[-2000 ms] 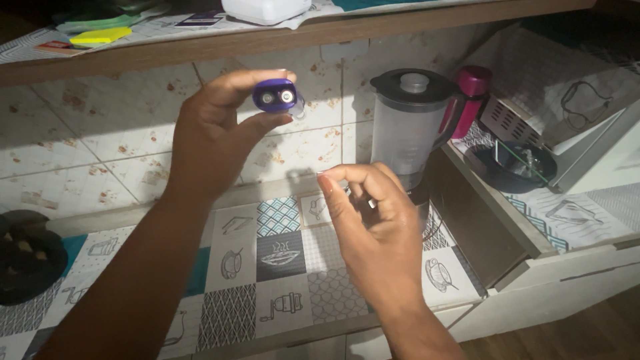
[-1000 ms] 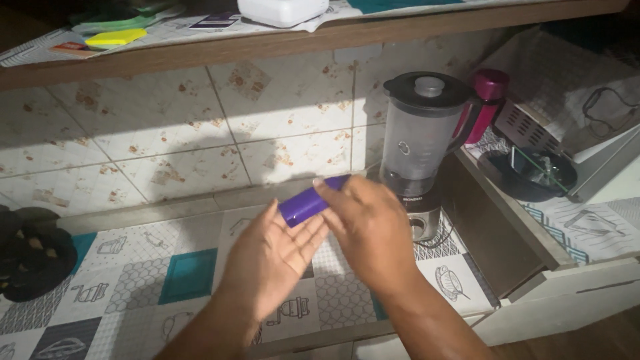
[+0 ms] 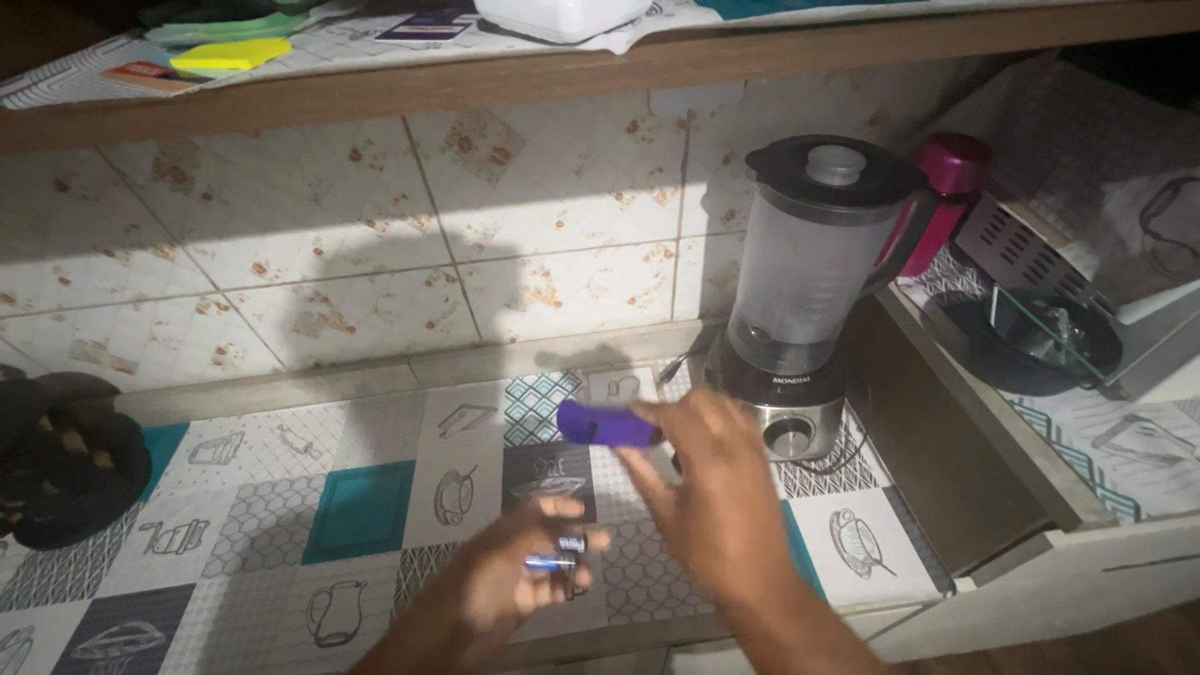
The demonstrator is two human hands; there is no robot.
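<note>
A purple cylindrical case (image 3: pixel 609 425), blurred by motion, is held at its right end between the thumb and fingers of my right hand (image 3: pixel 708 469). Lower and to the left, my left hand (image 3: pixel 525 562) is turned up with small batteries (image 3: pixel 551 562) lying in its curled fingers; one has a blue wrap. The two hands are apart, above a counter covered with a patterned cloth. The inside of the case cannot be seen.
A Mondial blender (image 3: pixel 806 272) stands near the tiled wall, with a pink bottle (image 3: pixel 942 197) and a dark bowl (image 3: pixel 1022 337) to its right. A black object (image 3: pixel 70 459) sits far left. A wooden shelf (image 3: pixel 525 70) crosses above.
Two seconds ago my left hand held the purple case with two battery ends showing. Now my right hand holds the case, and batteries lie in my left hand.
</note>
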